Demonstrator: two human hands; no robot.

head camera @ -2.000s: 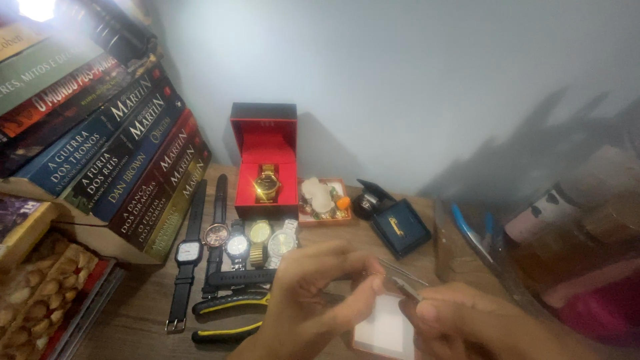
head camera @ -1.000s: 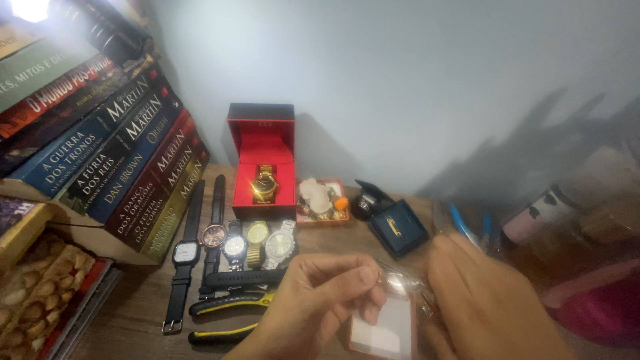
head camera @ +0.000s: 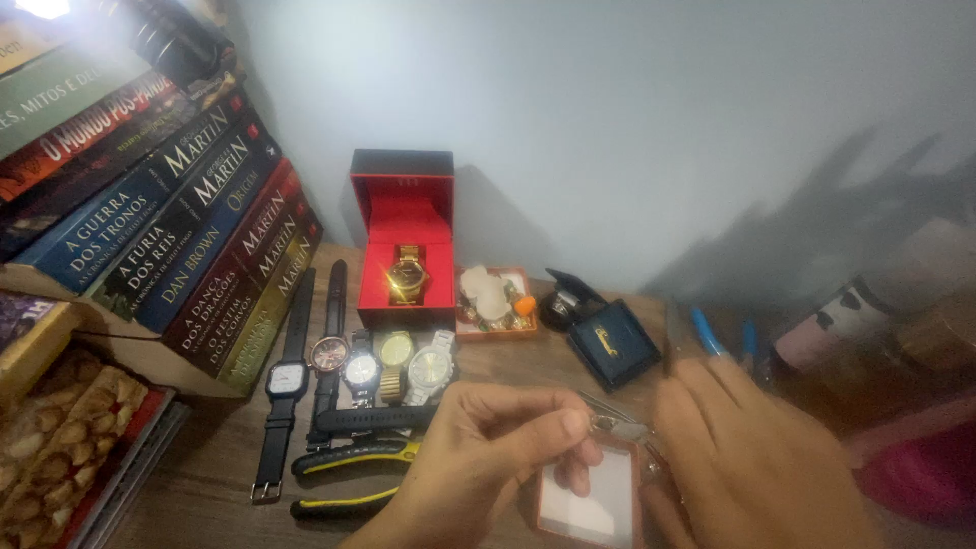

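Observation:
Between the thumb and fingers of my left hand point(head camera: 518, 442) is a small shiny piece of jewelry point(head camera: 606, 422), too blurred to name exactly. Below it lies a small orange-rimmed box part point(head camera: 587, 499) with a white inside. My right hand point(head camera: 740, 450) is blurred, beside thin metal items at the right of that box part and near blue-handled tools point(head camera: 709, 333); its fingertips are hidden, so whether it holds anything cannot be told. Black-and-yellow plier handles point(head camera: 351, 457) lie left of my left hand, partly behind it.
Several watches point(head camera: 286, 379) lie in a row behind the pliers. A red-lined box point(head camera: 408, 206) holds a gold watch point(head camera: 406, 278). Beside it are a box of trinkets point(head camera: 496, 333) and a dark blue case point(head camera: 614, 343). Stacked books point(head camera: 175, 267) rise at the left; a pink container point(head camera: 820, 324) stands right.
Two seconds ago both hands were close together over the orange-rimmed box part. My right hand has since moved away to the right, toward the blue-handled tools. My left hand remains near the same place.

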